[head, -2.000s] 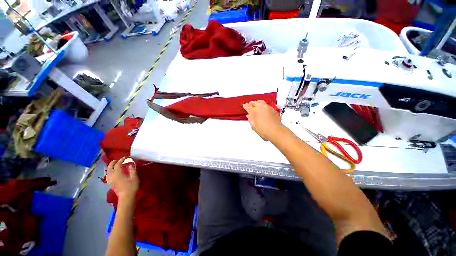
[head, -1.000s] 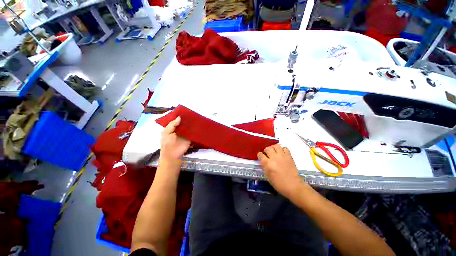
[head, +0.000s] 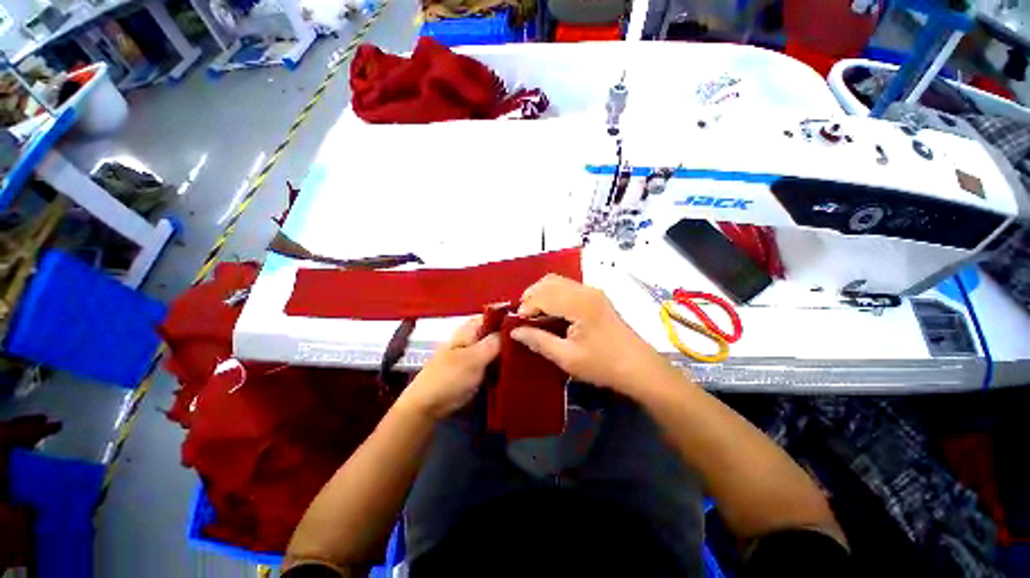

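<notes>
A dark-red strip (head: 533, 390) hangs folded over the table's front edge, above the lap. My left hand (head: 454, 367) pinches its upper left part. My right hand (head: 582, 327) grips its top edge, with the thumb in front; the fingertips of both hands are close together. Another flat red strip (head: 395, 292) lies on the white table left of the needle area (head: 616, 224). A narrow olive-brown strip (head: 339, 257) lies behind it, and a dark end hangs over the front edge.
Scissors (head: 699, 323) with red and yellow loops and a dark phone (head: 719, 259) lie right of the needle. A crumpled red garment (head: 424, 85) lies at the table's back left. Red garments (head: 265, 452) fill a blue crate at lower left. The white machine (head: 791, 203) stands right.
The red strip held stretched between my hands is now folded and upright over the front edge. My hands have come together. The strip on the table now shows full length.
</notes>
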